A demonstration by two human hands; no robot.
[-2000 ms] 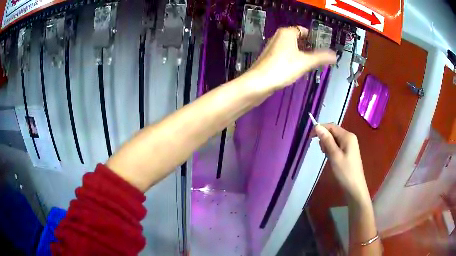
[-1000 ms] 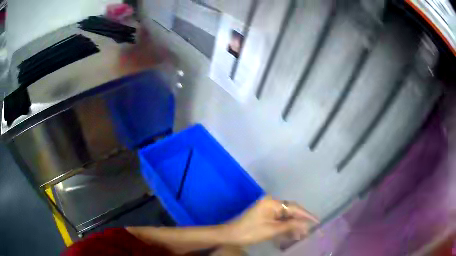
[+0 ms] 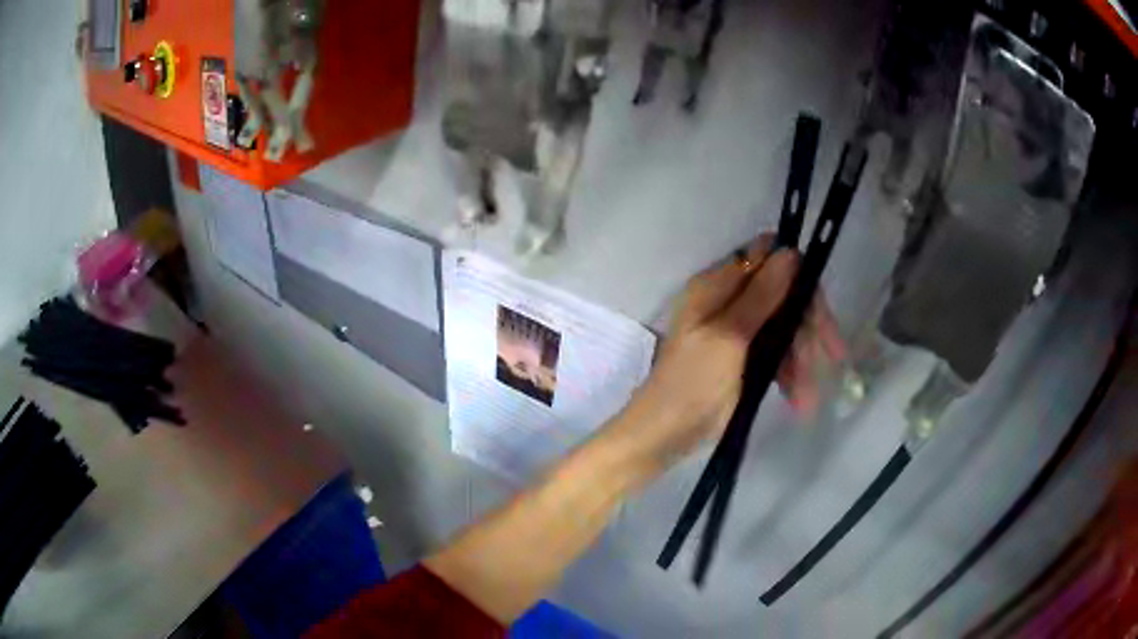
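My left hand [image 3: 749, 306] reaches in from the lower left and is closed on two black straps [image 3: 764, 356]. The straps cross below the hand. Each has a small oval hole near its upper end, and their lower ends hang free. My right hand is not seen; blurred pinkish fingers behind the straps seem to belong to the left hand. A large silvery clip [image 3: 980, 237] hangs at the right, with a black strap [image 3: 842, 531] below its jaw, apart from the held straps.
More blurred clips [image 3: 518, 125] hang at the top. An orange control box [image 3: 362, 75] is at upper left. A printed sheet [image 3: 481, 406] is on the grey wall. Black strap bundles [image 3: 106, 362] lie on a steel surface [image 3: 237, 456] at left. Blue plastic [image 3: 306, 562] shows below.
The view has swung from the purple curtain, past the blue bin, to the clips near the control box. My left hand now holds two straps. The right hand has left the picture.
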